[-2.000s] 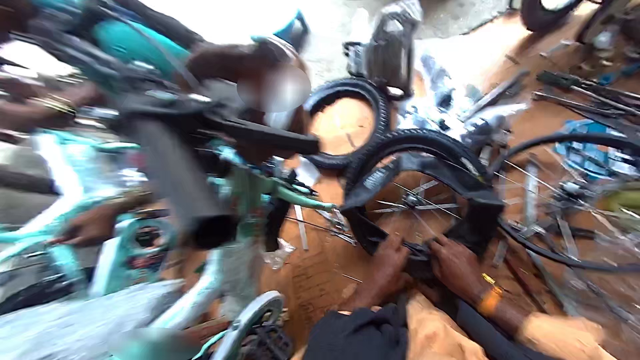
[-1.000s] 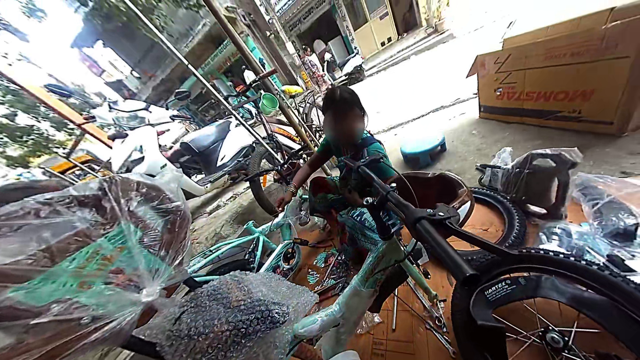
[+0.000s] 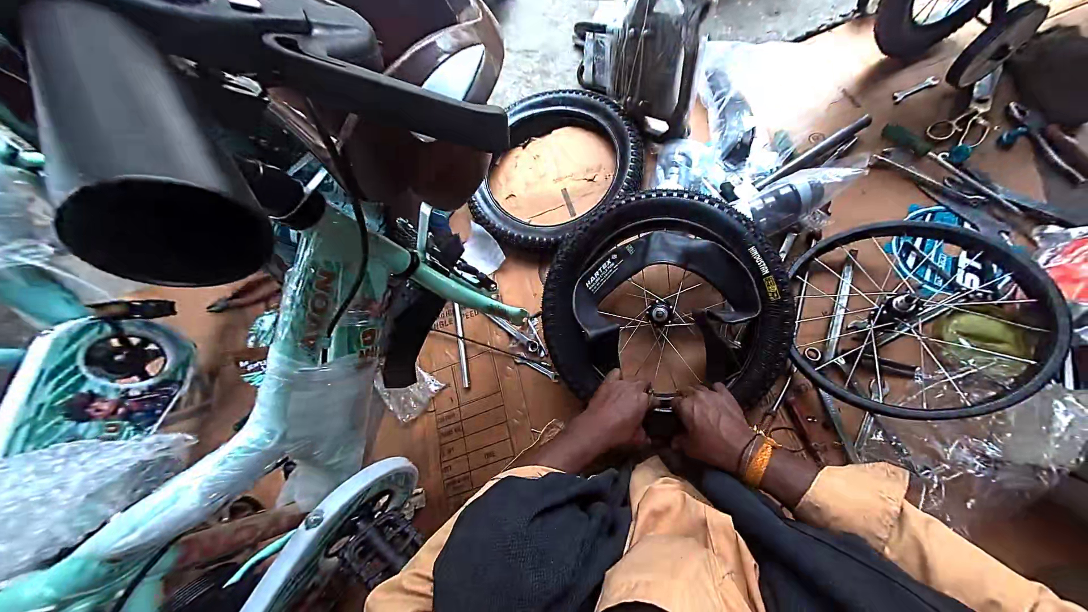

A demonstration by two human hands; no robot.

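A spoked bicycle wheel (image 3: 660,314) with a knobby black tyre (image 3: 557,280) around it lies in front of my body. A flat black inner tube (image 3: 654,252) loops loosely over its spokes, inside the tyre. My left hand (image 3: 620,408) grips the near edge of the wheel, left of its middle. Close beside it, my right hand (image 3: 712,423), with an orange band at the wrist, grips the same edge. What exactly lies under the fingers, rim, tube or tyre, is partly hidden.
Beyond lies a loose tyre (image 3: 557,234). At right are a bare spoked wheel (image 3: 1054,340), scissors (image 3: 969,127), pliers (image 3: 1054,153) and a small spanner (image 3: 916,89). A mint bicycle frame (image 3: 276,382) in plastic wrap and a handlebar grip (image 3: 144,144) stand close at left.
The view has swung from the street, a person and a carton back down to the wheel. Both my hands, out of view one second ago, are at the wheel's near edge, as two seconds ago.
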